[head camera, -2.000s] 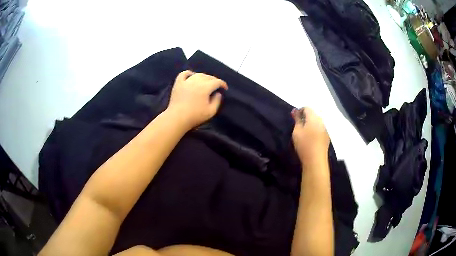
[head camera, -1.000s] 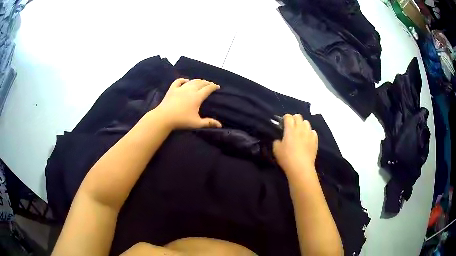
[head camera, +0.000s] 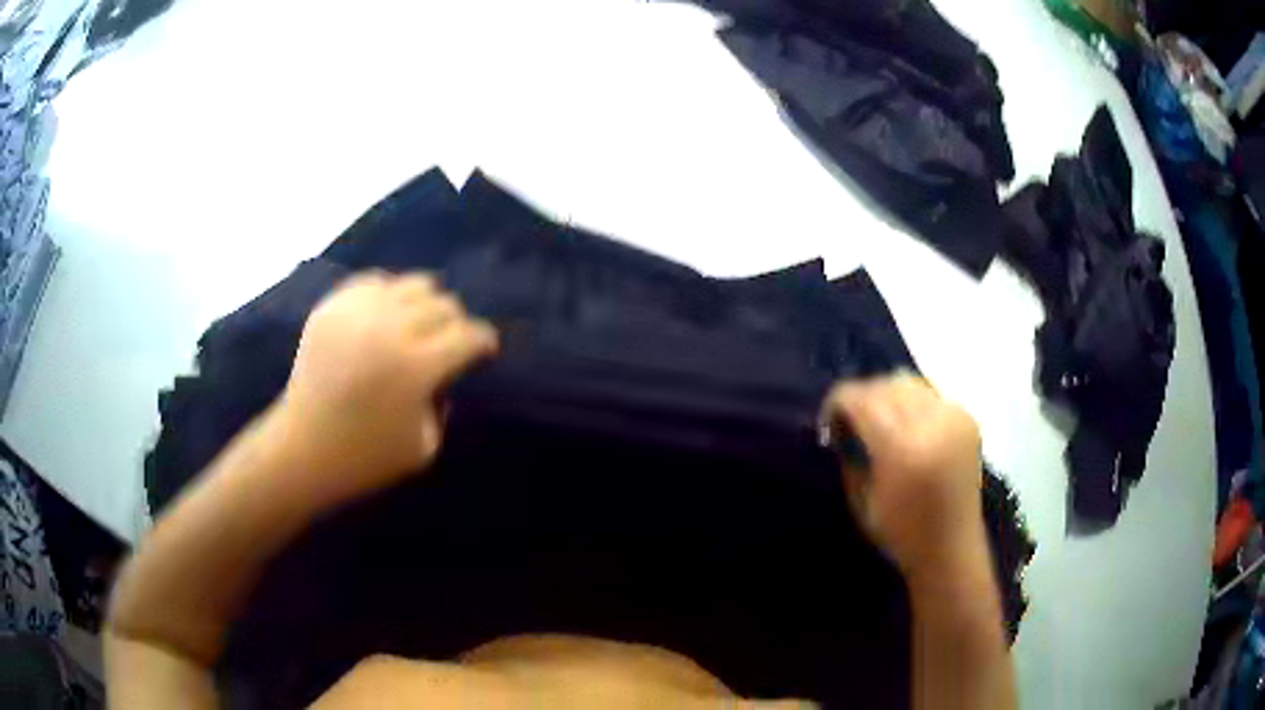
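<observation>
A dark garment (head camera: 597, 541), which looks like a jacket or coat, lies in front of me with its notched collar edge pointing away. My left hand (head camera: 382, 368) grips the cloth at the left of the collar area, slightly blurred. My right hand (head camera: 902, 444) grips the cloth at the right, and a small dark object with a pale glint, perhaps snips, shows at its fingers. The cloth between my hands is stretched into a straight fold. No label shows.
The garment lies on a glossy white table (head camera: 611, 125). Another shiny dark garment (head camera: 888, 125) lies at the upper right, and a crumpled dark one (head camera: 1110, 305) at the right edge. A blue-grey pile (head camera: 35, 167) is at the far left. Mixed items stand beyond the table's right edge.
My left hand has moved left and down, and my right hand right and down. The cloth between them has gone from bunched to stretched. The shiny lining is no longer visible.
</observation>
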